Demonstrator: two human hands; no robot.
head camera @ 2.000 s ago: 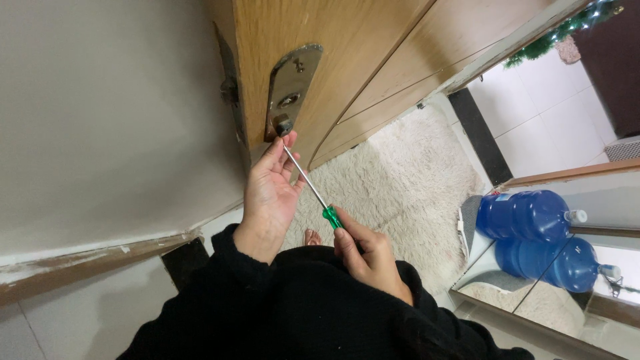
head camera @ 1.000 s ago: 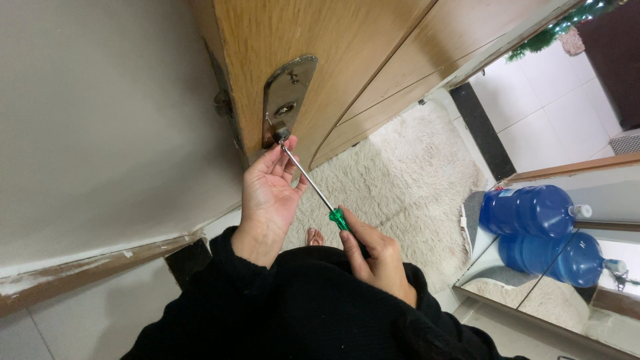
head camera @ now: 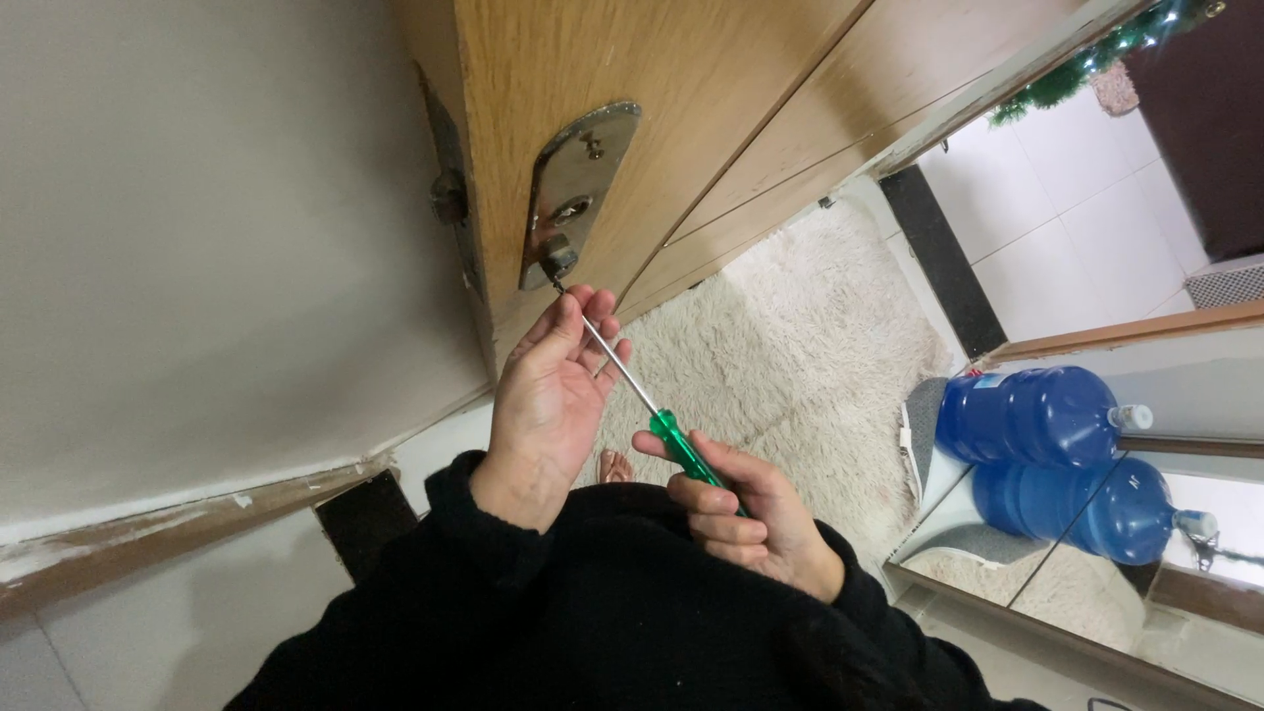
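Note:
A metal lock plate [head camera: 583,193] is mounted on the face of a wooden door [head camera: 681,99], near its edge. At its lower end a short metal stub [head camera: 559,255] sticks out. My right hand [head camera: 746,504] grips the green handle of a screwdriver [head camera: 681,449], whose shaft runs up and left towards the stub. My left hand [head camera: 553,395], palm up, pinches the shaft near its tip between thumb and fingers, just below the plate. What exactly the tip touches is too small to tell. On the door's edge is a latch [head camera: 447,197].
A shaggy cream rug [head camera: 790,346] covers the floor beyond my hands. At the right a large blue water bottle [head camera: 1027,415] lies beside a mirrored surface [head camera: 1047,583] that reflects it. A green garland [head camera: 1066,84] hangs at the top right. My foot [head camera: 614,466] shows below.
The fingers of my right hand have shifted on the green handle, with the index finger now stretched out past it. My left hand stays at the shaft near the lock plate.

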